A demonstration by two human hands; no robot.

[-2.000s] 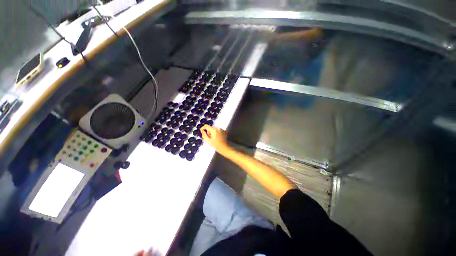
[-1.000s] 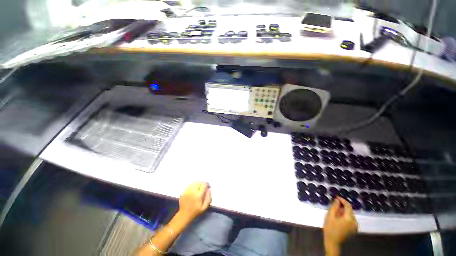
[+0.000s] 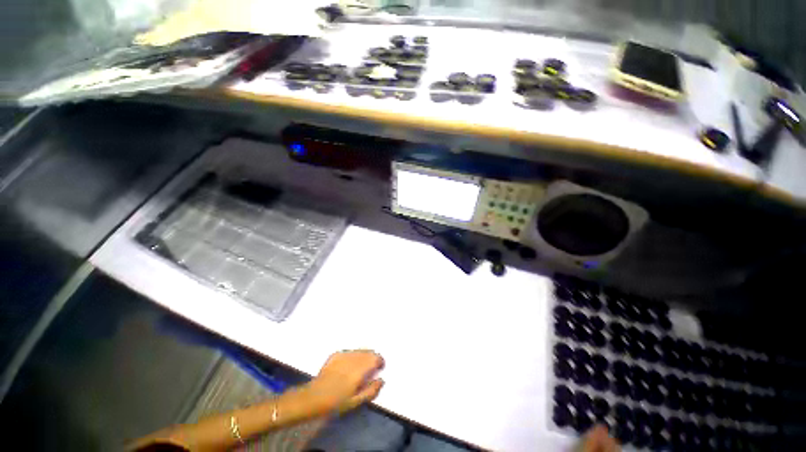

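Observation:
Black round modules (image 3: 579, 366) stand in rows in a clear tray at the lower right of the head view. My right hand (image 3: 599, 440) is at the tray's near edge, cut off by the bottom of the picture. Only its fingertips show, and I cannot tell whether they hold a module. My left hand (image 3: 349, 378) is over the bench's front edge, left of the tray, with fingers curled; whether anything is in it is hidden.
A clear ribbed tray (image 3: 252, 256) lies on the left of the white bench (image 3: 424, 327). A beige instrument (image 3: 437, 194) with a lit screen, a fan (image 3: 583, 225) and a small black box with cable stand behind. The shelf holds more discs (image 3: 389, 71) and a pale-edged device (image 3: 650, 69).
The view has turned left, and more of the shelf shows. The module tray and my right hand now sit lower in the picture, with that hand mostly out of it. My left hand remains near the front edge.

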